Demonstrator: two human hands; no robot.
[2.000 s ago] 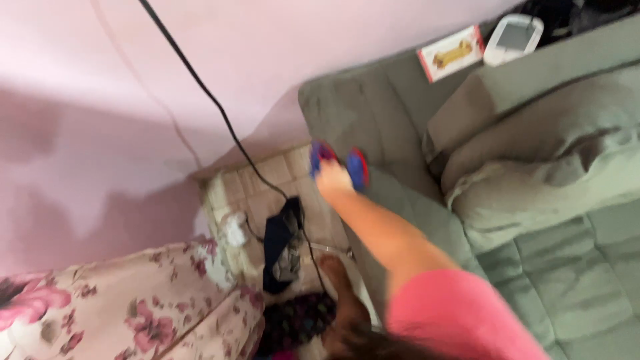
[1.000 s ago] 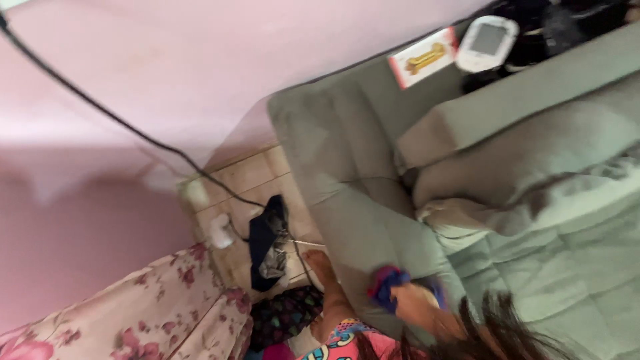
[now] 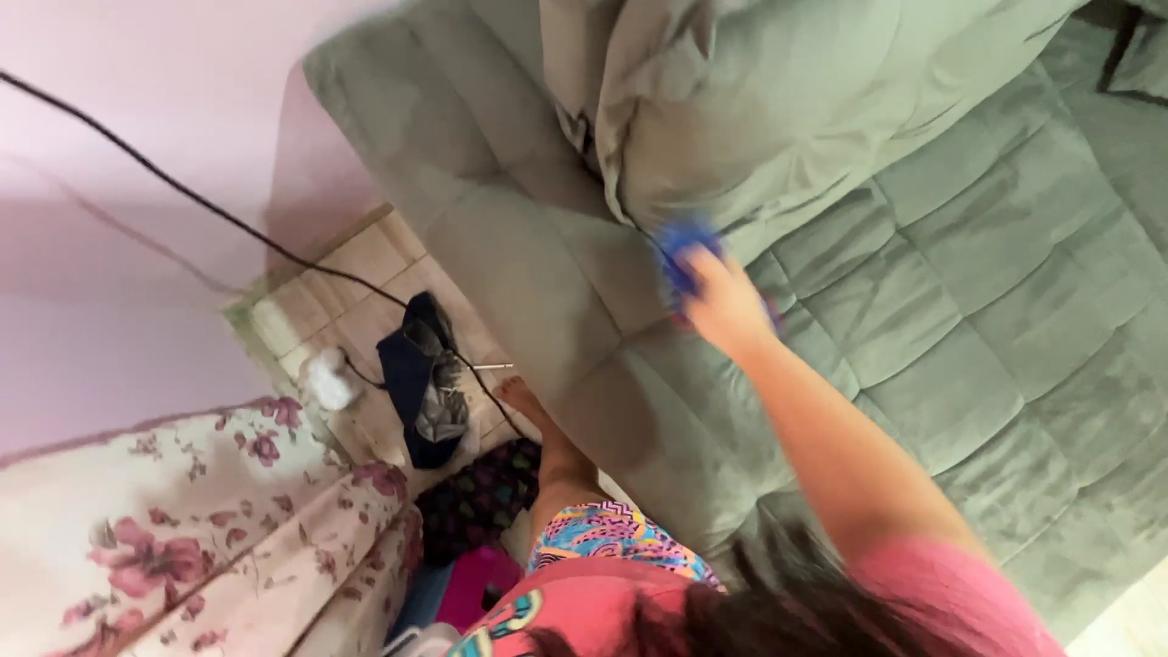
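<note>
My right hand (image 3: 721, 297) is closed on a blue cloth (image 3: 686, 251) with some red at its edge; both are blurred by motion. Hand and cloth are at the front corner of a large grey-green back cushion (image 3: 757, 119), over the tufted seat of the sofa (image 3: 912, 319). The sofa's padded armrest (image 3: 529, 265) lies to the left of the cloth. My left hand is out of view.
On the tiled floor (image 3: 319, 310) left of the sofa lie a dark blue bag (image 3: 411, 365) and a white crumpled thing (image 3: 330, 379). A black cable (image 3: 182, 187) runs down past the pink wall (image 3: 164, 55). A floral curtain (image 3: 182, 520) hangs at lower left.
My right hand with the cloth has moved from the outer part of the armrest across to the seat and back cushion. The view has shifted, and the card and white device have left it.
</note>
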